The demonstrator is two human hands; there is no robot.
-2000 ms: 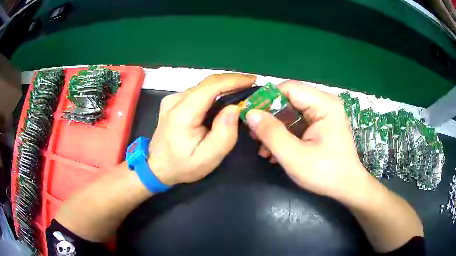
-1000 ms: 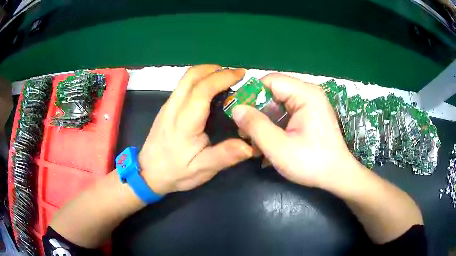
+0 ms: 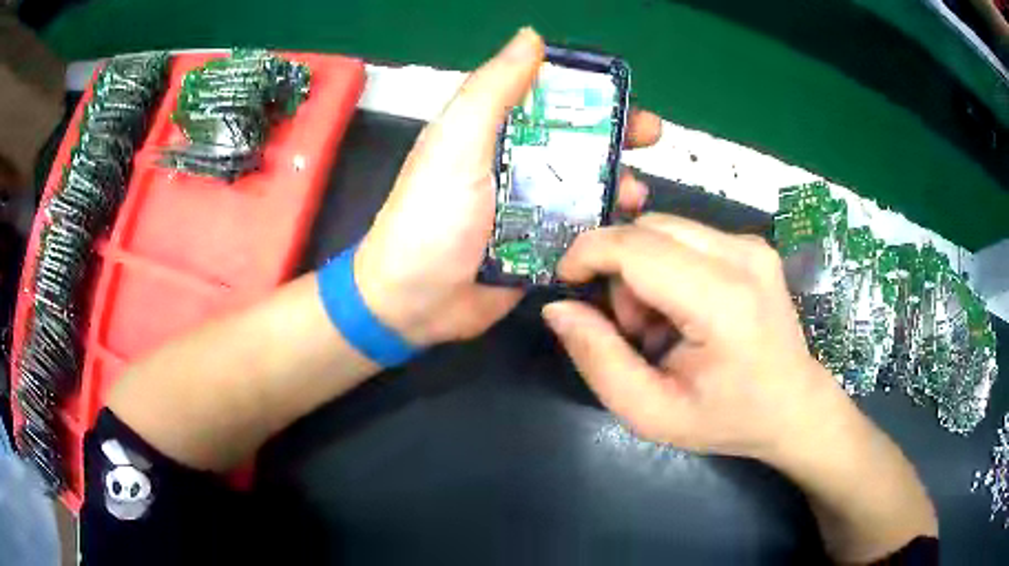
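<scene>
My left hand point(image 3: 443, 210), with a blue wristband, holds a black phone housing point(image 3: 622, 122) upright, open side towards me. A green circuit board with silver shield plates point(image 3: 559, 166) lies inside the housing frame. My right hand point(image 3: 686, 332) is at the housing's lower right corner, its index finger bent against or just over the board's lower end. Its thumb is apart from the index finger, below the housing, and I see nothing held between them. The other right fingers are curled and partly hidden.
A red tray point(image 3: 238, 238) at left holds a long row of boards point(image 3: 83, 199) and a short stack point(image 3: 227, 111). A board pile point(image 3: 885, 299) lies on the black mat point(image 3: 487, 475) at right, with tiny loose parts point(image 3: 994, 475) beyond. A green belt point(image 3: 708, 66) with a white rail point(image 3: 409, 91) runs behind.
The board held in my right hand now lies in the housing. My left hand has raised the housing and turned its open side towards me. My right hand has moved lower and right.
</scene>
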